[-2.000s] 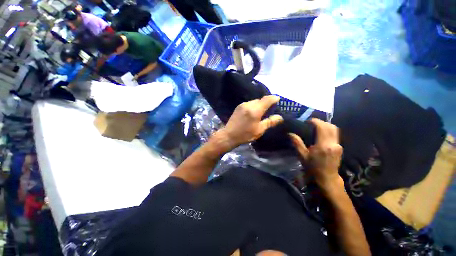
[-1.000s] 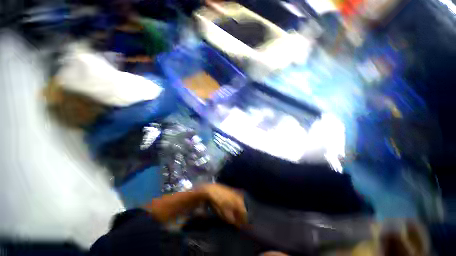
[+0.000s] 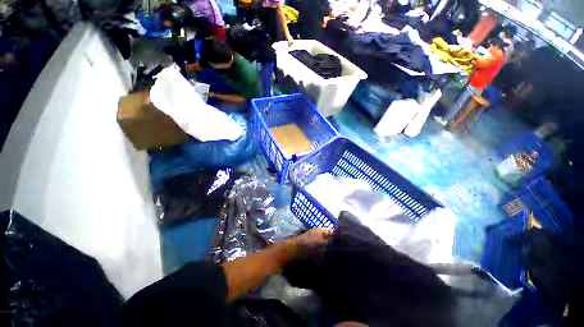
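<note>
A dark, matt garment (image 3: 378, 274) spreads across the bottom centre, with its upper corner over the near edge of a blue crate. My left hand (image 3: 312, 241) reaches in from the lower left and is closed on the garment's left edge; its fingertips are partly hidden. My right hand is not in view. Shiny clear-bagged dark items (image 3: 243, 214) lie left of my left hand.
The slatted blue crate (image 3: 304, 209) holds white sheets; another blue crate (image 3: 259, 137) stands behind it. A white table (image 3: 83, 159), brown box (image 3: 150, 121) and blue plastic sack (image 3: 198, 156) are left. People and a white bin (image 3: 346, 86) are behind.
The view has swung up and to the right. Two seconds ago both hands held the garment by the metal arm's hooked end; now only my left hand shows, on the garment's edge.
</note>
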